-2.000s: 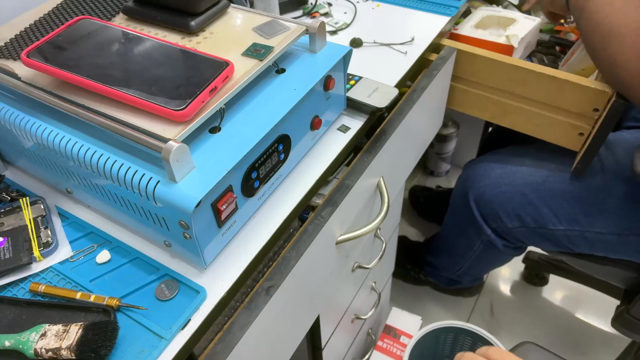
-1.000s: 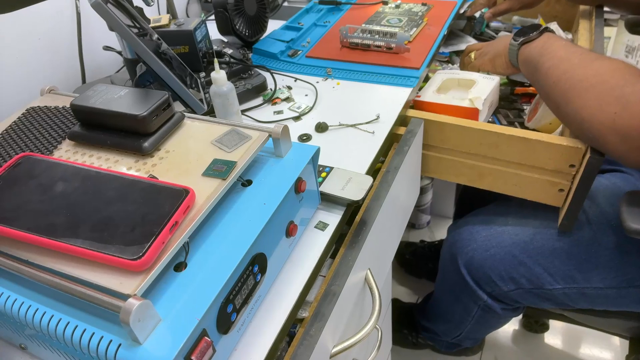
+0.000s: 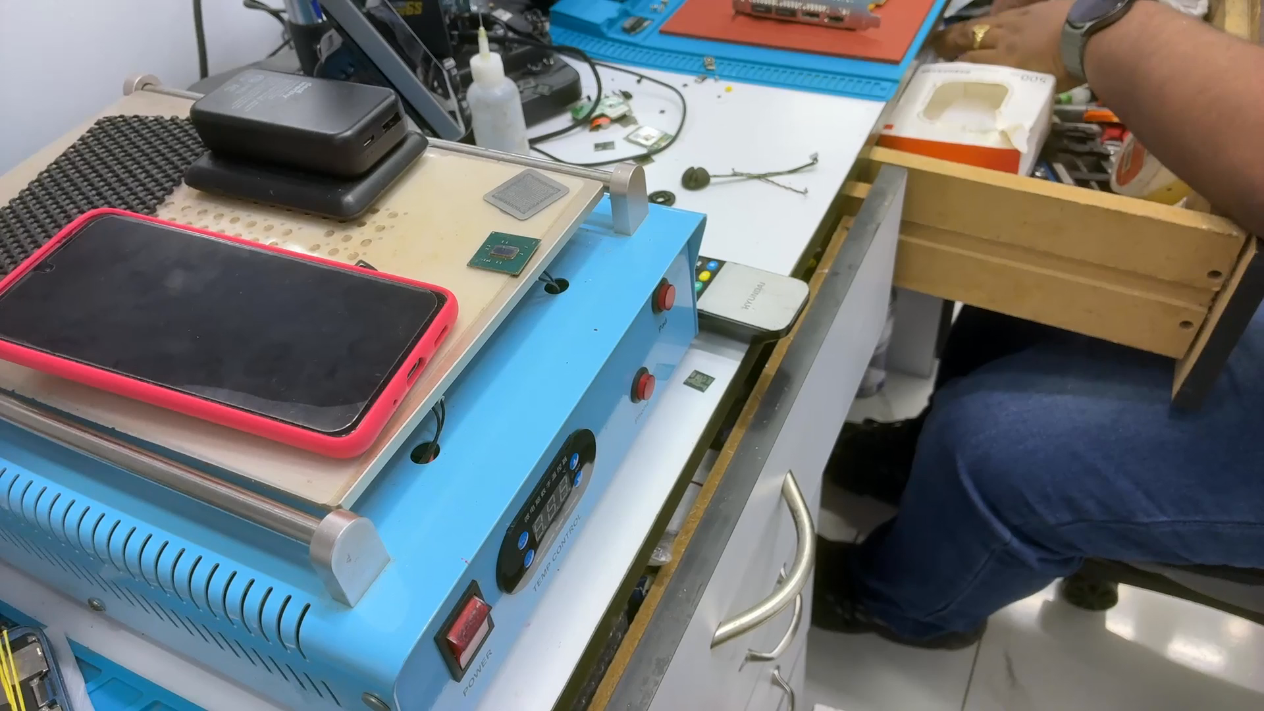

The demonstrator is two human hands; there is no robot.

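Note:
Neither my left hand nor my right hand is in the head view. A blue heating plate machine (image 3: 592,326) with red buttons and a temperature panel fills the left. On its beige plate lie a smartphone in a red case (image 3: 217,326), a black boxy device (image 3: 296,118) on a flat black one, a black textured mat (image 3: 89,188), a green chip (image 3: 504,253) and a grey metallic square (image 3: 526,195). A grey remote control (image 3: 755,296) is on the white desk behind the machine's right end, with a small dark chip (image 3: 699,380) nearer.
A co-worker sits at right, a watch on one wrist and a hand (image 3: 1017,39) by an open wooden drawer (image 3: 1057,237) holding a white and orange box (image 3: 968,114). A nearer drawer front (image 3: 760,474) stands slightly out. Beyond are a dropper bottle (image 3: 496,104), cables and a blue work mat (image 3: 731,69).
The view has swung up and towards the desk's far part. Fingertips seen at the bottom edge two seconds ago are out of view. The co-worker's hand stays by the open drawer.

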